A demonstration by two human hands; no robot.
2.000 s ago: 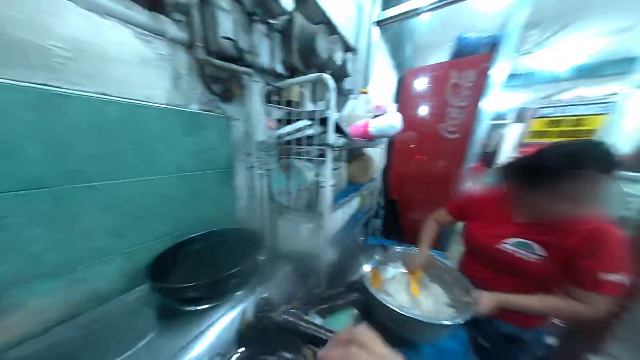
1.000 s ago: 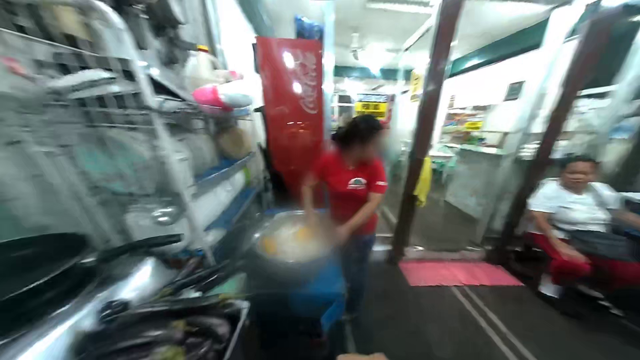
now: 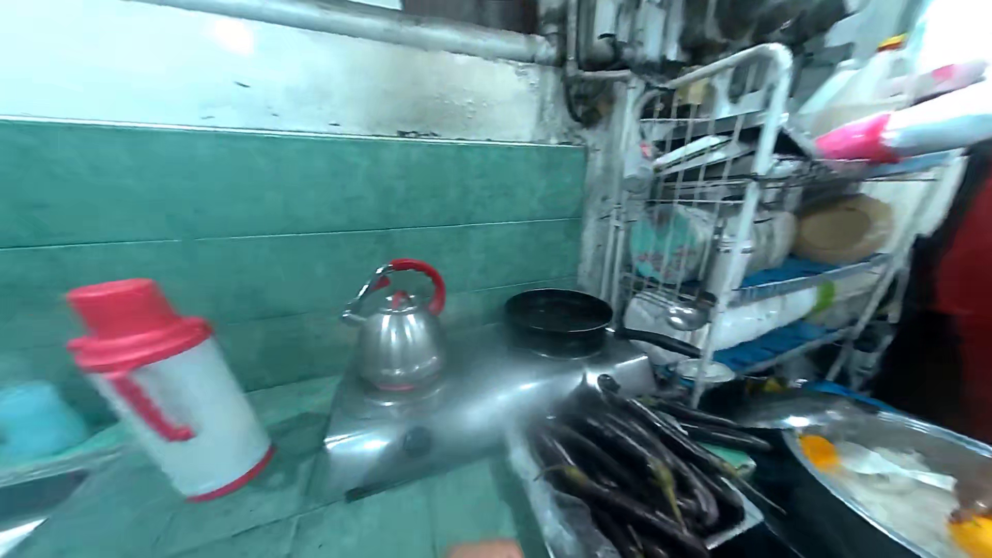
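Observation:
At the bottom edge a small blurred bit of one of my hands point(image 3: 486, 549) shows, over the green tiled counter and left of a tray of long dark eggplants point(image 3: 643, 473). Which hand it is, and whether its fingers are apart or closed, I cannot tell. My other hand is out of view. A steel kettle with a red handle point(image 3: 399, 341) and a black frying pan point(image 3: 558, 316) stand on a steel gas stove point(image 3: 480, 395). To the left is a white thermos jug with a red lid point(image 3: 182, 411).
A white wire dish rack point(image 3: 748, 232) with plates and a ladle stands right of the stove. At the lower right is a large metal basin point(image 3: 821, 480) of white food with orange pieces; a co-worker's hand shows at its edge. A red shirt point(image 3: 965, 271) shows at the right edge.
The view has swung far left, from the co-worker and doorway to the stove and counter. The thermos jug and kettle have come into view.

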